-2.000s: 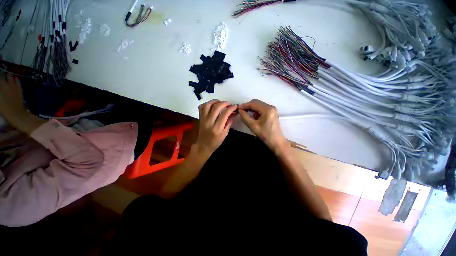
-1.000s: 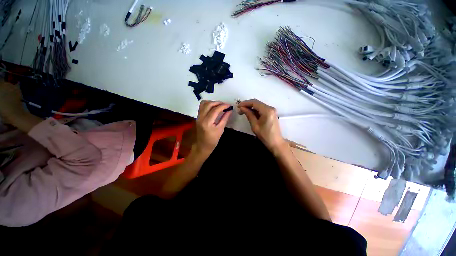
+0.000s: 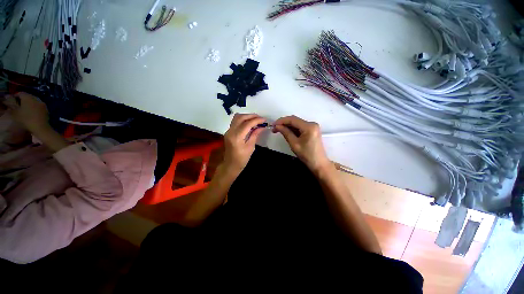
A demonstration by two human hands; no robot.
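Note:
My left hand (image 3: 241,138) pinches a small black sleeve (image 3: 262,125) between thumb and fingers, at the table's front edge; thin dark strands show between its fingers. My right hand (image 3: 300,138) pinches the end of a white cable (image 3: 356,134) that runs right along the table. The fingertips nearly touch, and the cable end meets the sleeve there; how far it is inside cannot be told. A pile of black sleeves (image 3: 242,84) lies just beyond my left hand.
Cables with fanned core wires (image 3: 339,66) and grey connectors (image 3: 474,123) lie right. Small white bits (image 3: 253,41) and a short cable with curled wires (image 3: 159,20) lie farther back. A person in a pink sleeve (image 3: 74,184) sits left, by a red stool (image 3: 182,172).
The black sleeve and the wire end, apart a second ago, are now together between my fingertips. Strands now show in my left hand. The co-worker's hand and arm have moved.

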